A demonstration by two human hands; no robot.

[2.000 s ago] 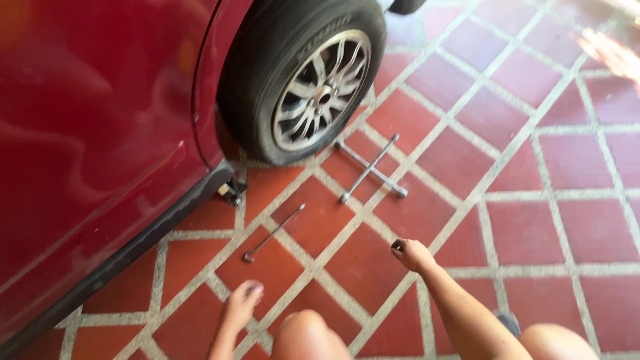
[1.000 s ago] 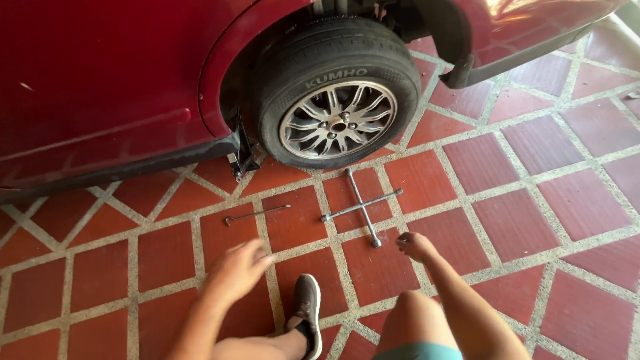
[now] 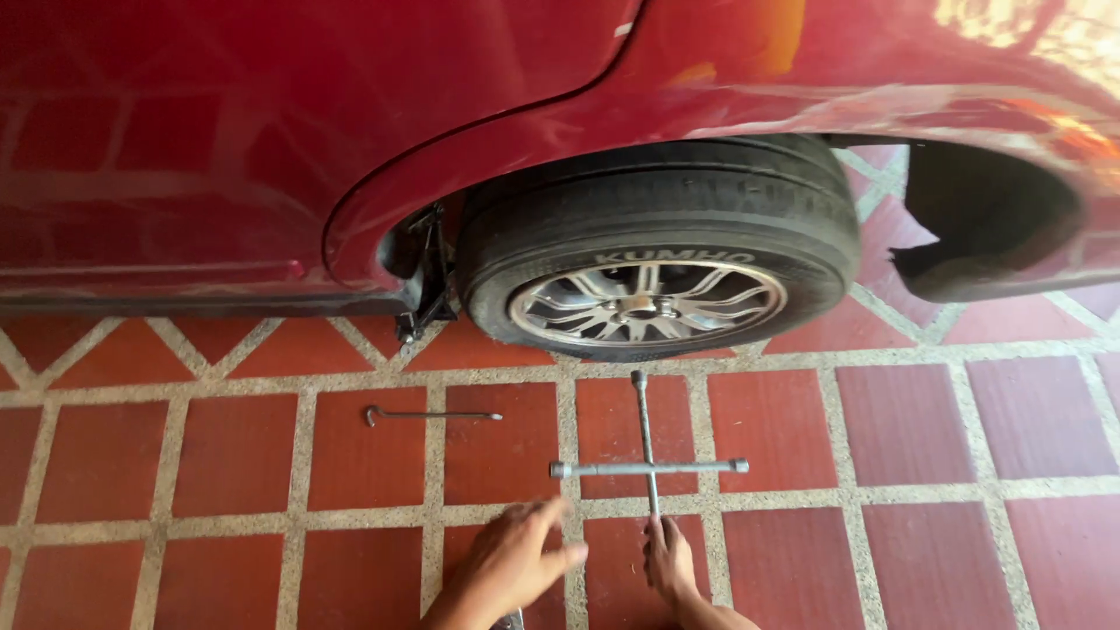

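Observation:
A four-way lug wrench (image 3: 649, 467) lies in front of the car wheel, with my right hand (image 3: 669, 560) closed around the end of its arm nearest me. My left hand (image 3: 516, 560) is empty, fingers apart, just below and left of the wrench's left socket. A thin metal rod with a hooked end (image 3: 437, 415) rests on the tiles farther left. Behind the wrench stands the wheel, a black Kumho tire (image 3: 665, 210) with a silver alloy rim (image 3: 647, 306).
The red car body (image 3: 219, 131) spans the upper view, its wheel arch over the tire. A dark jack (image 3: 429, 271) is by the sill, left of the wheel. Red tiles (image 3: 236, 451) with pale speckled joints make up the floor. Part of a shoe shows at the bottom edge.
My right hand has taken hold of the lug wrench, which lay untouched on the tiles in the earlier frames. The view has turned and now faces the wheel more squarely.

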